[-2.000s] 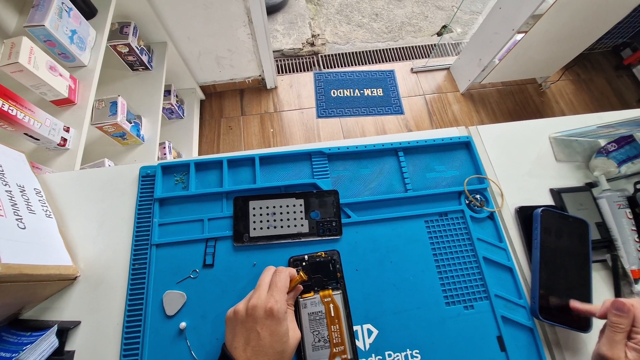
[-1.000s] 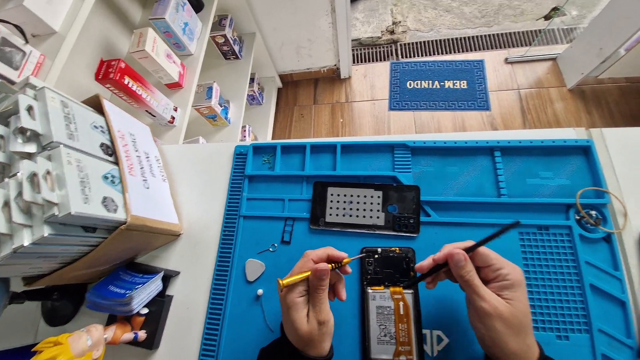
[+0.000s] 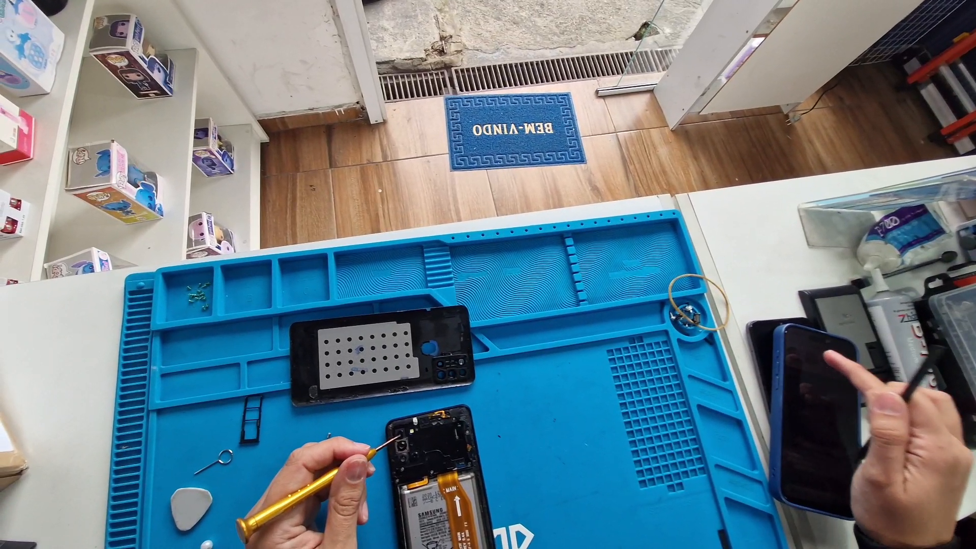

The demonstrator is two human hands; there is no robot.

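My left hand [image 3: 320, 488] holds a gold precision screwdriver [image 3: 293, 503], its tip at the upper left of an opened Samsung phone [image 3: 435, 465] with battery and orange flex cable exposed. My right hand [image 3: 903, 450] holds a thin black tool [image 3: 921, 375], while its index finger points onto the dark screen of a blue-edged phone [image 3: 816, 427]. Above the opened phone lies a detached phone back cover [image 3: 381, 357], inner side up. A SIM tray [image 3: 251, 419], an ejector pin [image 3: 216, 461] and a grey plastic pick [image 3: 191, 508] lie to the left.
The blue silicone repair mat [image 3: 549, 427] has small screws [image 3: 200, 296] in its upper-left compartment and a yellowish ring [image 3: 699, 303] at its upper right. Tubes [image 3: 898, 324] and a clear case [image 3: 957, 320] crowd the right side. Shelves with boxed figures [image 3: 114, 183] stand left.
My right hand has moved right, from beside the opened phone to the blue-edged phone, keeping the black tool. My left hand still holds the screwdriver. The view has shifted.
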